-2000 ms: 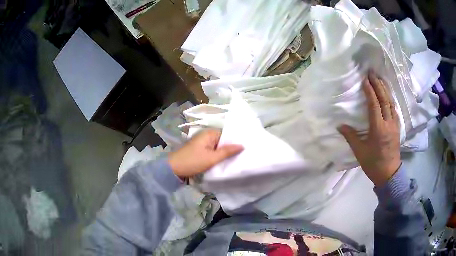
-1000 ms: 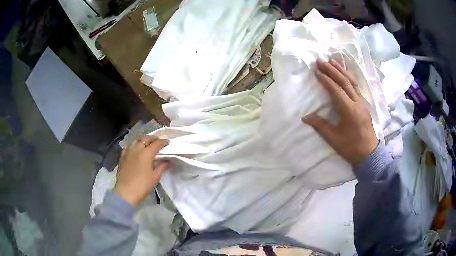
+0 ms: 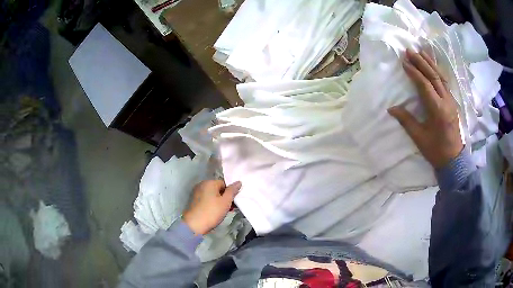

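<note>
A tied bundle of white garment panels (image 3: 304, 163) lies fanned in front of me, its many layers spread to the left and to the upper right. My left hand (image 3: 212, 203) pinches the left edge of the lower front layers between thumb and fingers. My right hand (image 3: 430, 109) lies flat on the right part of the bundle, fingers apart, pressing on the cloth. Any tie at the middle is hidden. A second stack of white pieces (image 3: 281, 42) lies behind, with a cord-like strip (image 3: 338, 48) at its right side.
A worn brown wooden table part (image 3: 202, 36) is at the upper left. A pale box or stool top (image 3: 109, 73) stands above the floor at left. More white pieces (image 3: 163, 194) hang in a heap at lower left, and a white scrap (image 3: 49, 229) lies on the floor.
My left hand moved off a lifted flap, went to the left edge layers, and is now lower at the front corner. The flap lies down flat. My right hand stays on the bundle.
</note>
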